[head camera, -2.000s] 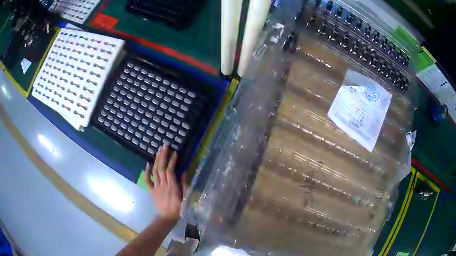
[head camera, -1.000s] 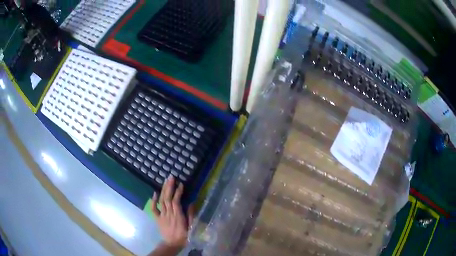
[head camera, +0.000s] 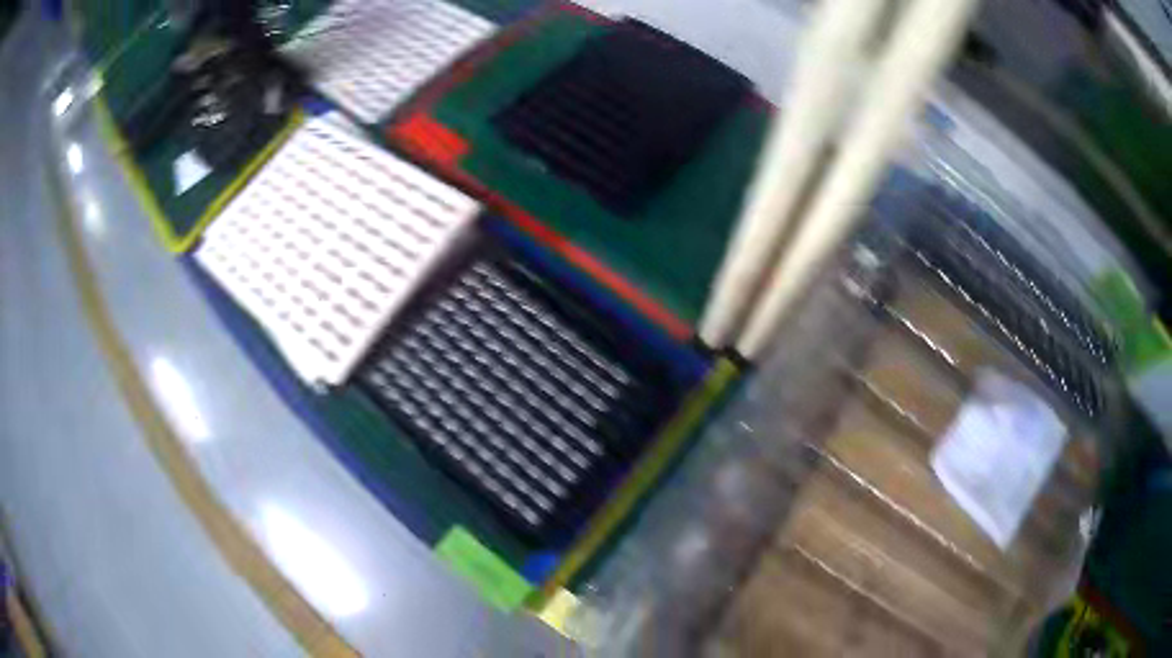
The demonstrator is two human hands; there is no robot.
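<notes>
The black parts tray [head camera: 501,392] lies on the green-matted bench, its pockets holding rows of small silvery pieces. The white parts tray [head camera: 337,244] lies against its left side, with rows of small pieces. To the right is the large wrapped block of stacked clear blister trays [head camera: 874,514], brown and see-through, with a white label [head camera: 1000,453] on top. The picture is blurred by motion. Neither my left hand nor my right hand is in view.
An empty-looking black tray [head camera: 626,113] and another white tray [head camera: 388,52] lie further back. Two cream posts [head camera: 835,180] rise beside the wrapped block. A dark fixture [head camera: 229,80] stands at the upper left. Grey floor with a brown line [head camera: 167,476] runs along the bench's left edge.
The hand that rested at the black tray's near edge is out of the picture. The view has turned, so the trays, posts and wrapped block show further right and tilted.
</notes>
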